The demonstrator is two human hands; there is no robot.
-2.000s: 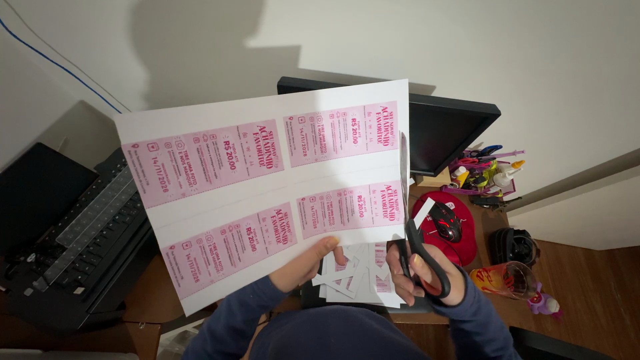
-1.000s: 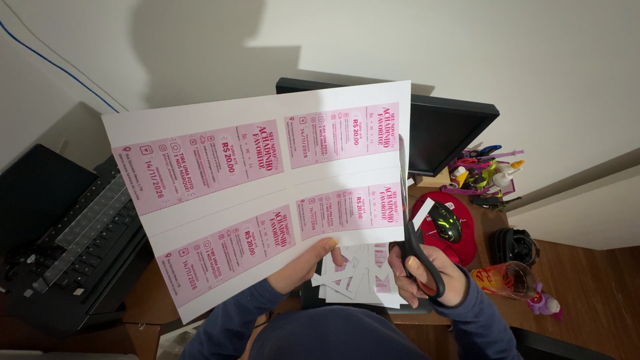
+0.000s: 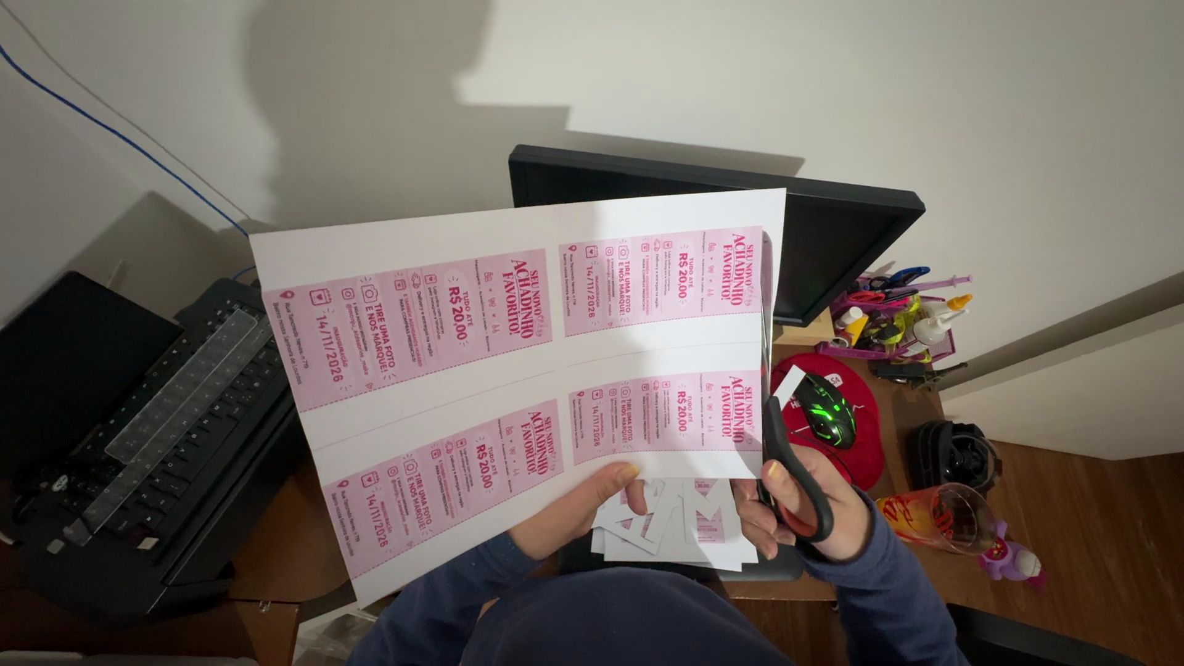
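Observation:
A white paper sheet (image 3: pixel 444 370) printed with several pink flyers is raised in front of me. My left hand (image 3: pixel 578 509) pinches its lower edge, the thumb on the printed face. Black-handled scissors (image 3: pixel 795 472) are in my right hand (image 3: pixel 823 504), fingers through the loops. Their blades stand along the sheet's right edge, beside the right-hand flyers; part of the lower strip to the right of the blades is cut. Below the sheet, cut paper pieces (image 3: pixel 675 536), some with pink print, lie in a loose pile.
A black monitor (image 3: pixel 832 231) stands behind the sheet. At left is a black printer (image 3: pixel 166 444) with a clear ruler (image 3: pixel 176 407) on it. To the right are a lit mouse (image 3: pixel 826 410) on a red mouse pad (image 3: pixel 865 444), a purple supply basket (image 3: pixel 939 347) and a clear cup (image 3: pixel 962 518).
The left side of the sheet has shifted slightly. The scissors stay at its right edge in my right hand, and my left hand keeps its hold.

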